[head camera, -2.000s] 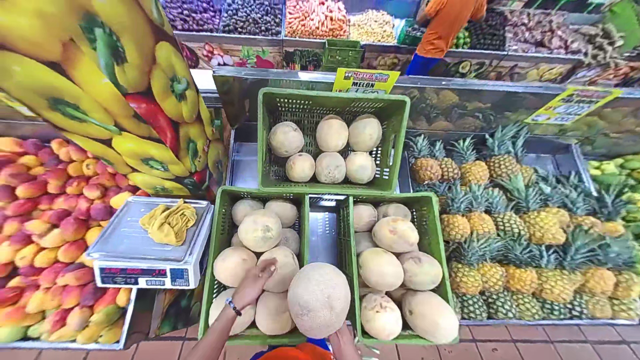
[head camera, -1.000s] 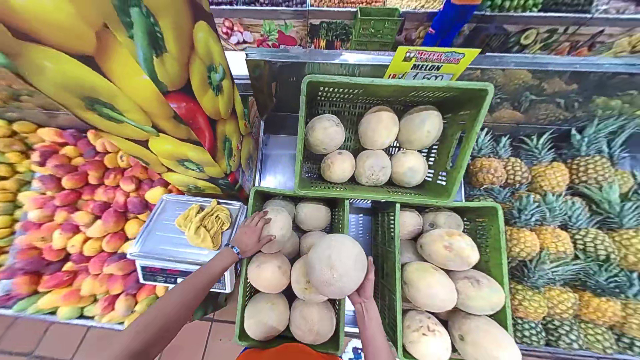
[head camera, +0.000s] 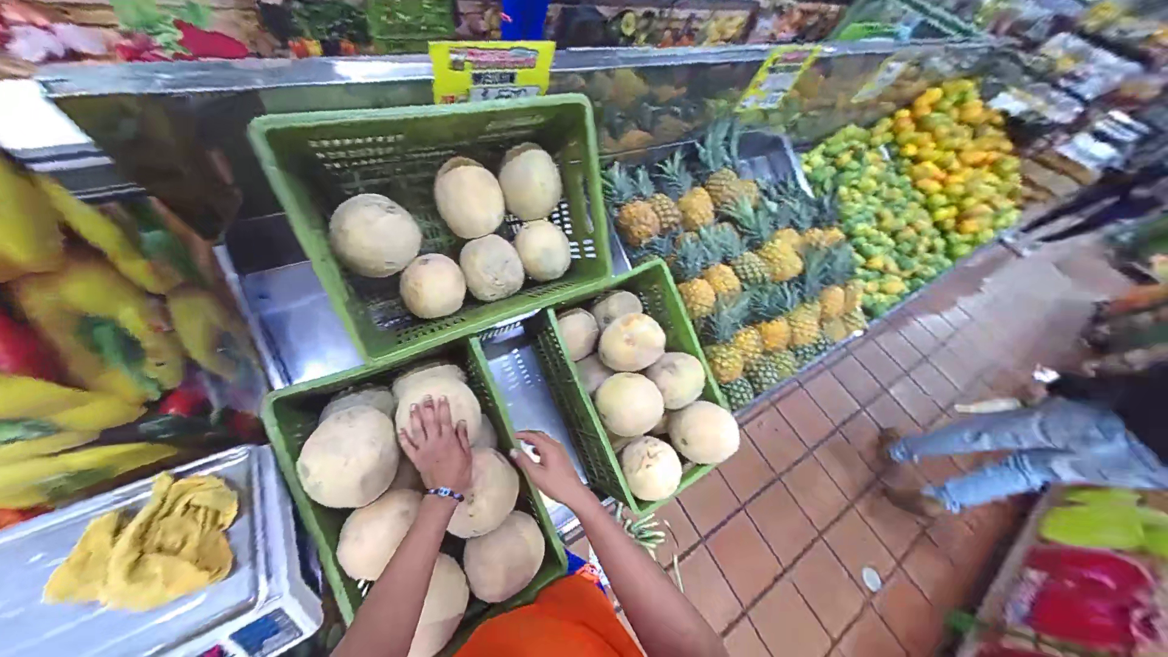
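My left hand (head camera: 438, 444), with a beaded bracelet at the wrist, lies spread on top of a melon (head camera: 440, 401) in the left green plastic crate (head camera: 285, 456). Several other melons fill that crate around it. My right hand (head camera: 550, 465) is over the crate's right edge, beside the metal gap between the two lower crates; its fingers are bent and apart, with no melon in them. The right green crate (head camera: 677, 319) holds several melons (head camera: 630, 404). Behind both, a larger tilted green crate (head camera: 422, 108) holds several melons (head camera: 468, 196) with some of its bottom showing.
A yellow cloth (head camera: 151, 547) lies on a scale (head camera: 265, 557) at lower left. Pineapples (head camera: 750, 267) and a pile of papayas (head camera: 954, 151) stand to the right. A person in jeans (head camera: 1031, 447) is on the tiled floor, near produce (head camera: 1086, 589) at lower right.
The right hand was beside a melon at the left crate and now holds none. The left hand remains on melons in that crate. The view has turned rightward.
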